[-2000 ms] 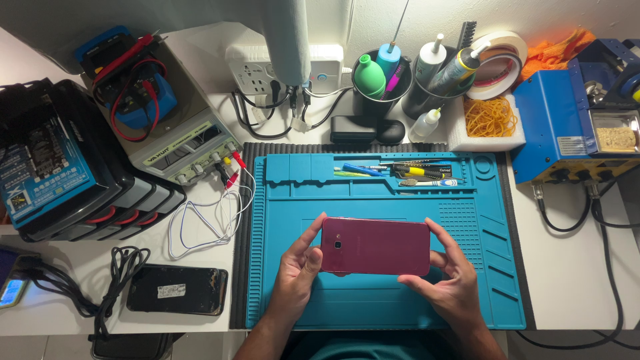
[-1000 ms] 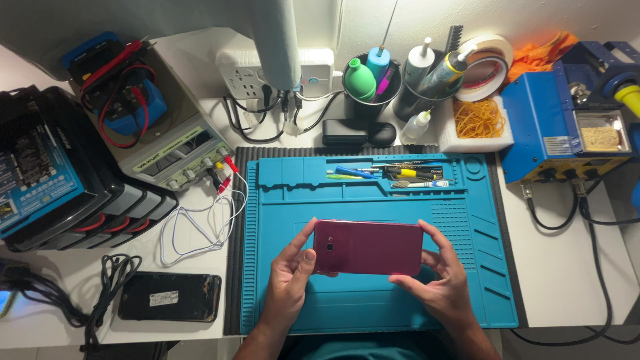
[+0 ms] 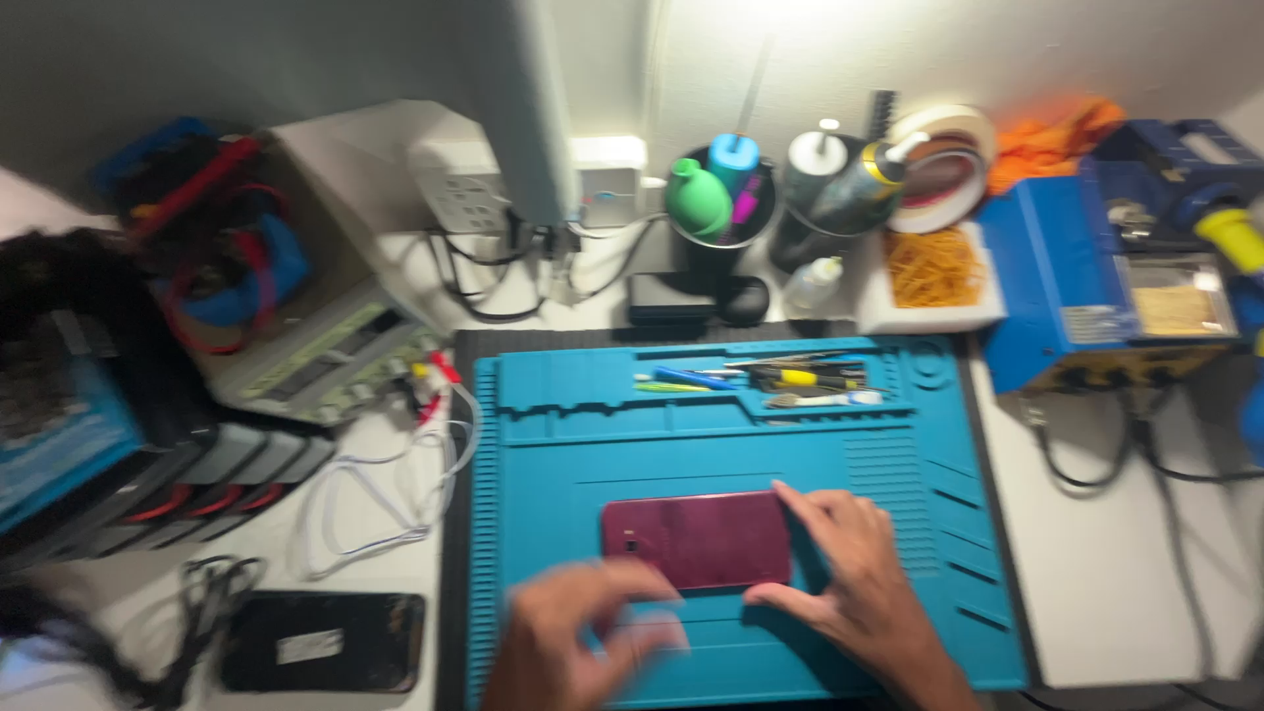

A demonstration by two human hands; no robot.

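Note:
A smartphone with a dark red back (image 3: 699,541) is low over or on the teal silicone repair mat (image 3: 553,474), camera side up; contact with the mat is hard to tell. My right hand (image 3: 849,578) grips its right end, thumb at the lower edge and fingers at the upper corner. Just below the phone's left end, my left hand (image 3: 592,627) is blurred, with thumb and fingers apart and nothing between them. Pens, tweezers and a brush (image 3: 825,400) lie in the mat's upper tray.
At the left are a black phone (image 3: 324,642) with a sticker, white cables (image 3: 370,504) and a bench power supply (image 3: 326,365). Behind the mat stand tool cups (image 3: 723,212) and a box of orange rubber bands (image 3: 933,272). A blue soldering station (image 3: 1057,286) is at the right.
My left hand has let go of the red phone and moved down from its left end. My right hand still holds the other end. The view has shifted and blurred.

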